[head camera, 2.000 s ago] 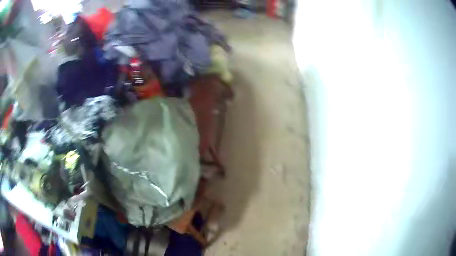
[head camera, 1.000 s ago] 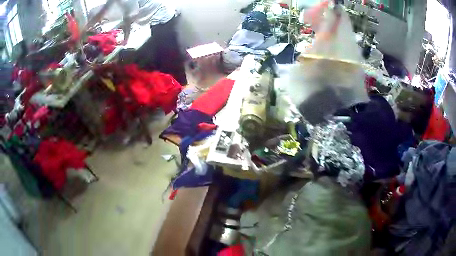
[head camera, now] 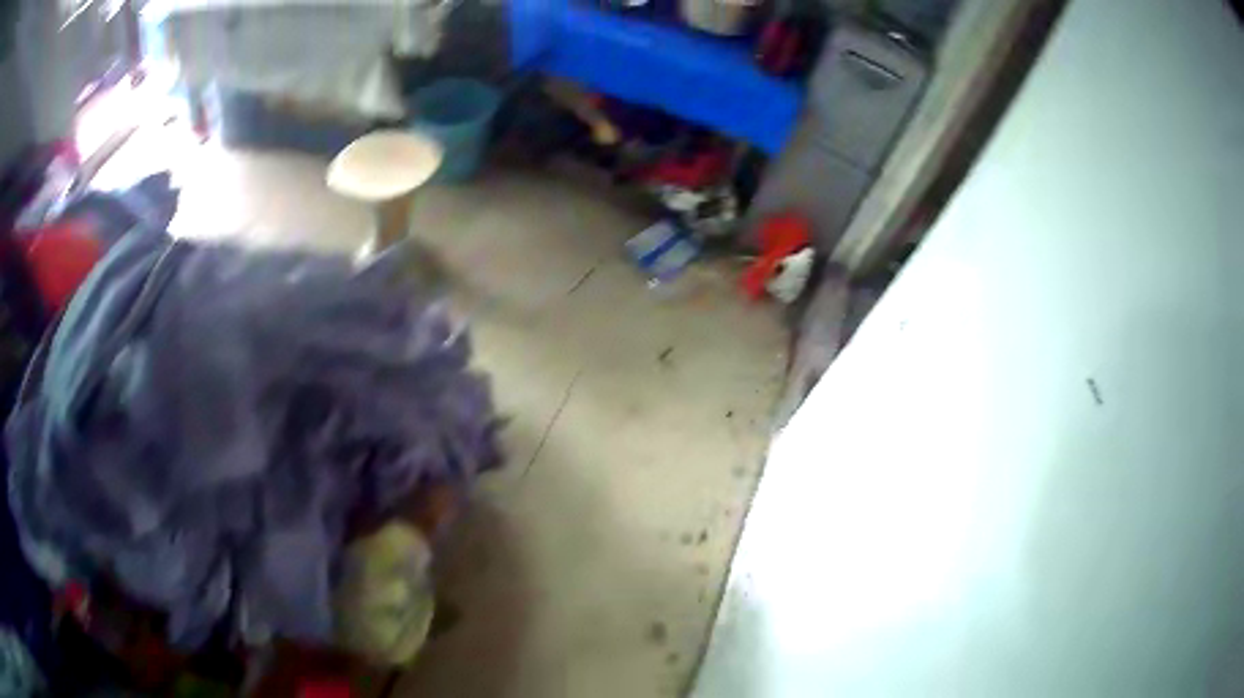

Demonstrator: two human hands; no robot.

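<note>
Neither of my hands is in the picture. A large loose pile of grey-lavender cloth [head camera: 259,409] lies nearest on the left, in heaped folds. A pale yellow bundle [head camera: 388,593] sits at its lower right edge. Red cloth [head camera: 66,262] shows behind the pile at the far left. The picture is somewhat blurred, and what bears the pile is mostly hidden.
A white wall [head camera: 1010,409] fills the right side. The pale floor [head camera: 614,477] runs beside it. Further off are a round-topped stool [head camera: 385,165], a teal bucket [head camera: 456,126], a blue table [head camera: 655,71], a grey cabinet [head camera: 846,123] and a red-orange item [head camera: 778,256].
The view has swung away from the sewing machine and red garments. The grey-lavender pile now lies larger at the left, and the stool, bucket and blue table have come into view.
</note>
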